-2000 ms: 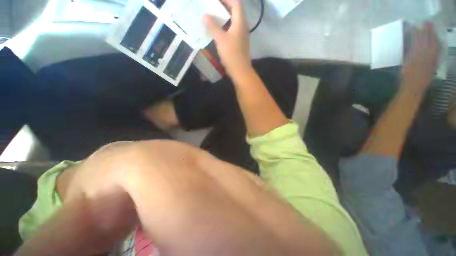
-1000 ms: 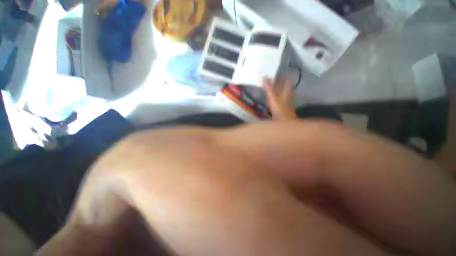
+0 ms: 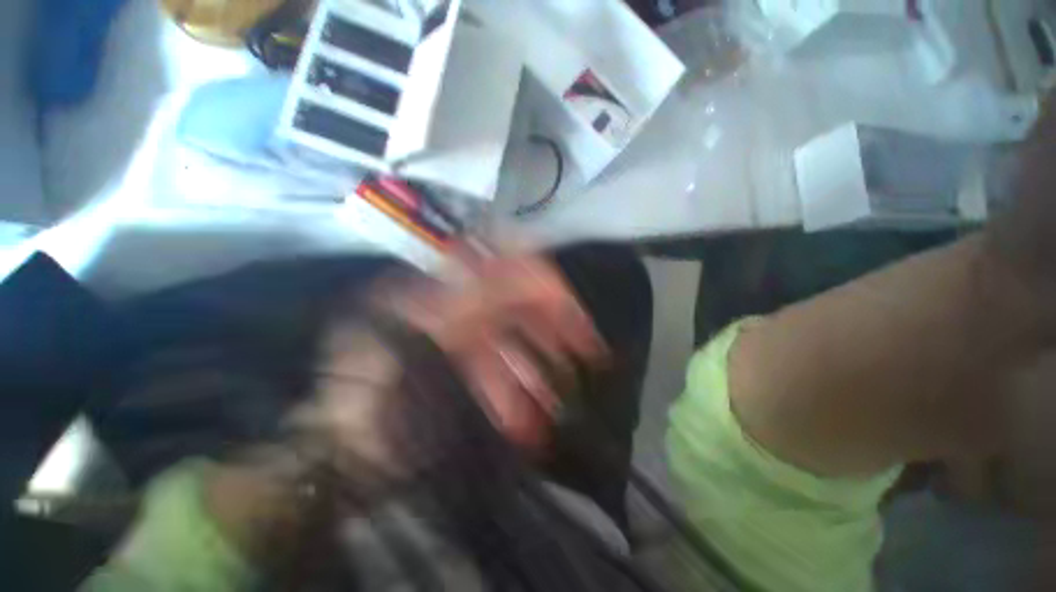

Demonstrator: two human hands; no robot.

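Observation:
The white leaflet with dark printed blocks [image 3: 463, 110] stands partly open on the table in front of me. The narrow red, orange and white box [image 3: 403, 212] lies at its lower edge, near the table's edge. My left hand [image 3: 510, 347] is over my lap, below the box, and badly blurred; its grip cannot be made out. My right forearm, above its yellow-green sleeve, rises towards the right edge and is cut off there; the hand is out of the picture.
A long open white tray [image 3: 649, 69] with a small label lies behind the leaflet, with a black cable loop [image 3: 558, 174] beside it. A light-blue pouch [image 3: 232, 119] lies left. A white box [image 3: 836, 179] stands right. Blue material [image 3: 75, 46] is far left.
My right hand has left the leaflet and gone out of view at the right. A blurred left hand now shows over my lap. The view has shifted, with the table things further left.

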